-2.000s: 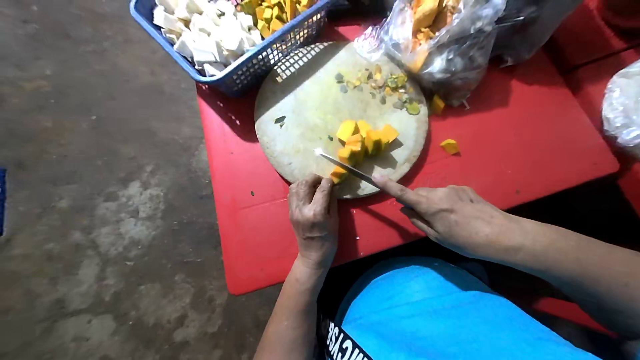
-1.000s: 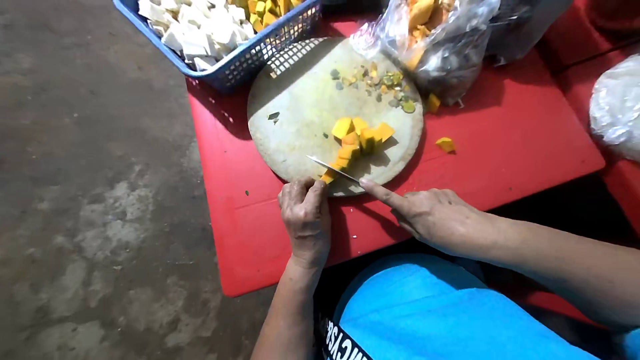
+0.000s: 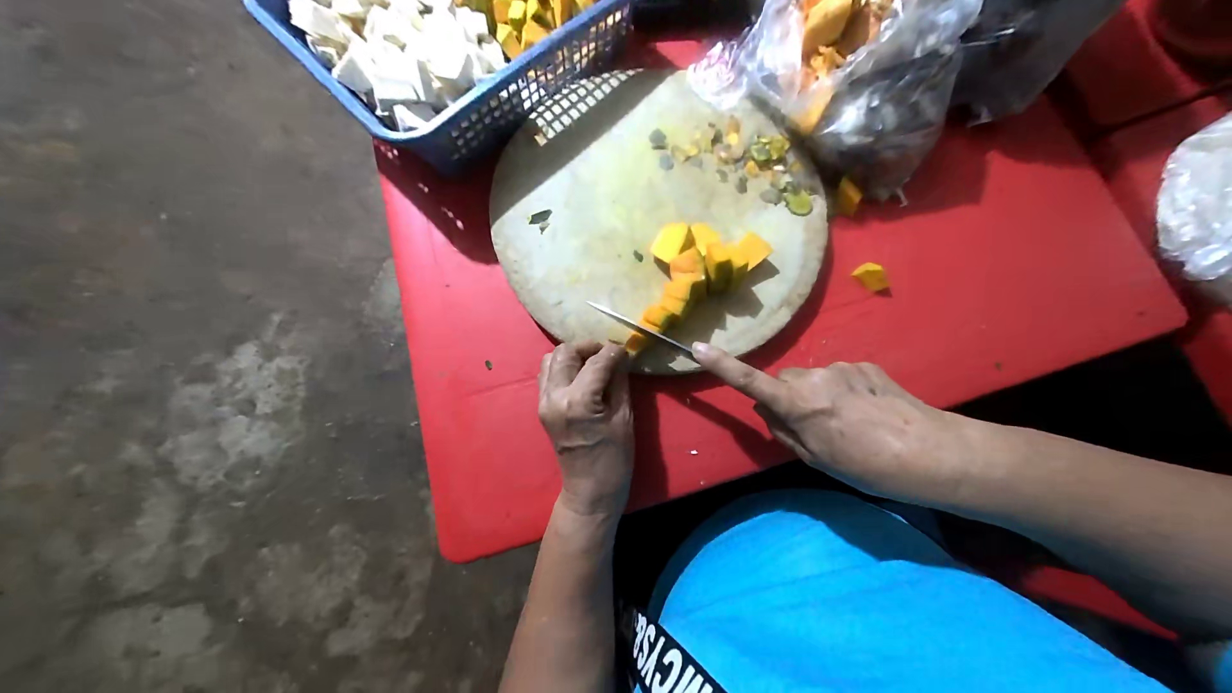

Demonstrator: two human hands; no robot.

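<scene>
My right hand (image 3: 847, 419) holds a knife (image 3: 640, 327), its index finger stretched along the blade's back. The blade lies across the near end of a row of orange pumpkin pieces (image 3: 679, 289) on a round, pale cutting board (image 3: 597, 231). My left hand (image 3: 587, 395) pinches the piece at the near end, by the board's front edge; the fingers partly hide it. Larger pumpkin chunks (image 3: 727, 258) lie just beyond the row. Small scraps and peel bits (image 3: 751, 154) are scattered on the board's far right part.
A blue plastic basket (image 3: 481, 120) of white and orange cut pieces overlaps the board's far left. A clear plastic bag (image 3: 885, 115) with orange scraps stands at the far right. One pumpkin piece (image 3: 871, 277) lies on the red table (image 3: 1020, 260). Another plastic bag (image 3: 1198, 202) sits far right.
Both hands have stayed near the front edge of the board, with the knife still at the near end of the pumpkin row.
</scene>
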